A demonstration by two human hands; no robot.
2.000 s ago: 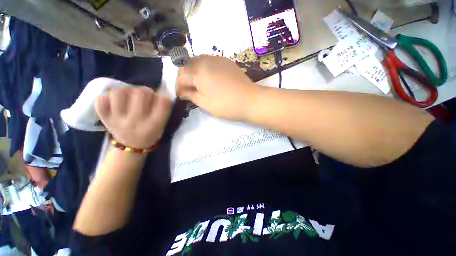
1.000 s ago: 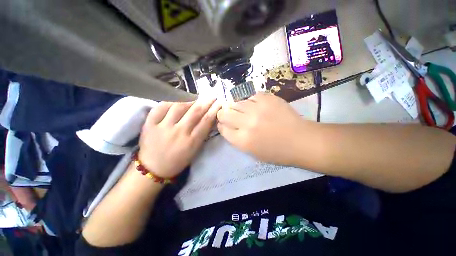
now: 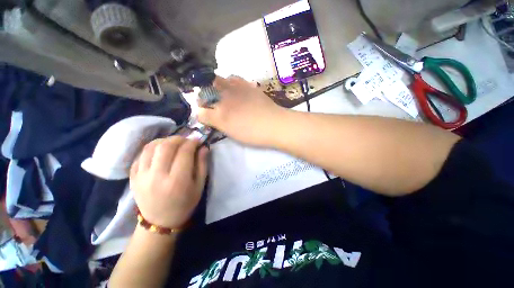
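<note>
A white fabric piece [image 3: 127,146] with navy fabric [image 3: 62,124] lies left of the sewing machine head [image 3: 180,34]. My left hand [image 3: 169,177], with a beaded bracelet, rests on the fabric, fingertips holding its edge just in front of the needle area. My right hand [image 3: 242,109] is beside the ribbed knob [image 3: 208,94], at the presser foot. Its fingertips are partly hidden by the knob and machine parts, so its hold is unclear. The needle itself cannot be made out.
A lit phone [image 3: 295,45] with a cable lies on the machine bed. Scissors with red and green handles [image 3: 437,93] lie right, on paper labels [image 3: 380,76]. Printed fine marks run along the white table [image 3: 242,185]. Heaped navy and white pieces hang at far left.
The camera view has shifted, showing the machine head farther off. My left hand has drawn back a little from the needle area, and a gap now shows between my hands.
</note>
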